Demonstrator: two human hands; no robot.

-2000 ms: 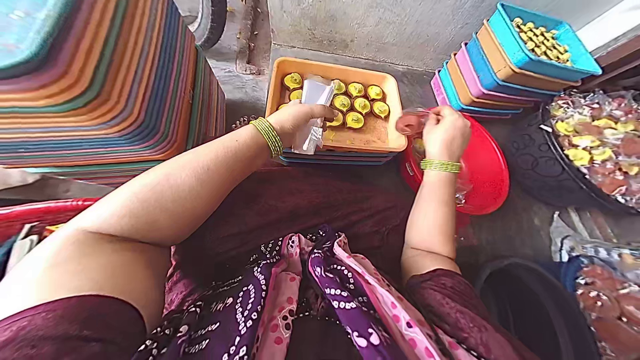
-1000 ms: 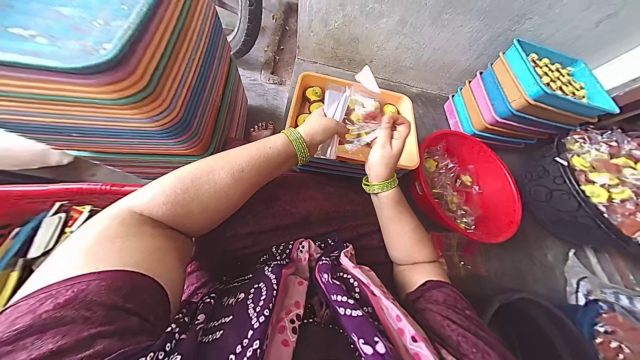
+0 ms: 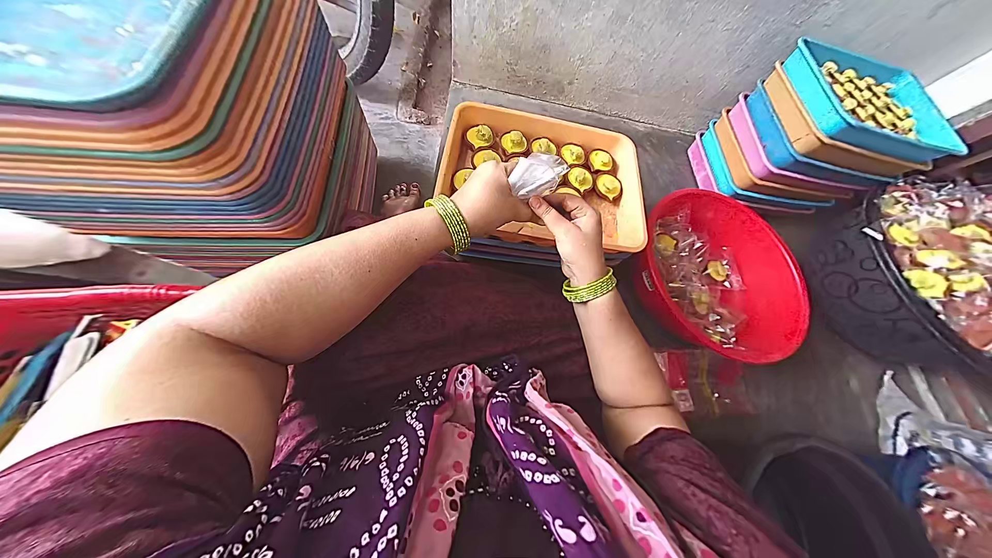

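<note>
My left hand (image 3: 494,198) grips a bunch of clear plastic bags (image 3: 537,175) over an orange plastic tray (image 3: 633,194). My right hand (image 3: 572,225) is at the lower edge of the bags, its thumb and forefinger pinched together; whether a bag edge is between them I cannot tell. Several small yellow-topped round pieces (image 3: 608,186) stand in rows in the tray, some hidden behind my hands. To the right, a red plastic basin (image 3: 775,287) holds several yellow and brown pieces in clear bags (image 3: 717,270).
Tall stacked trays (image 3: 232,155) rise at the left, above a red container (image 3: 93,298). At the right are a stack of coloured trays (image 3: 783,139) with yellow pieces on top and a black tub (image 3: 845,287) of bagged pieces. A grey wall (image 3: 604,54) stands behind; a bare foot (image 3: 401,198) shows near the tray.
My right hand was over the basin's near side with a brown piece two seconds ago, then at the bags over the tray. It is now lower against the bags, and the brown piece is out of its fingers.
</note>
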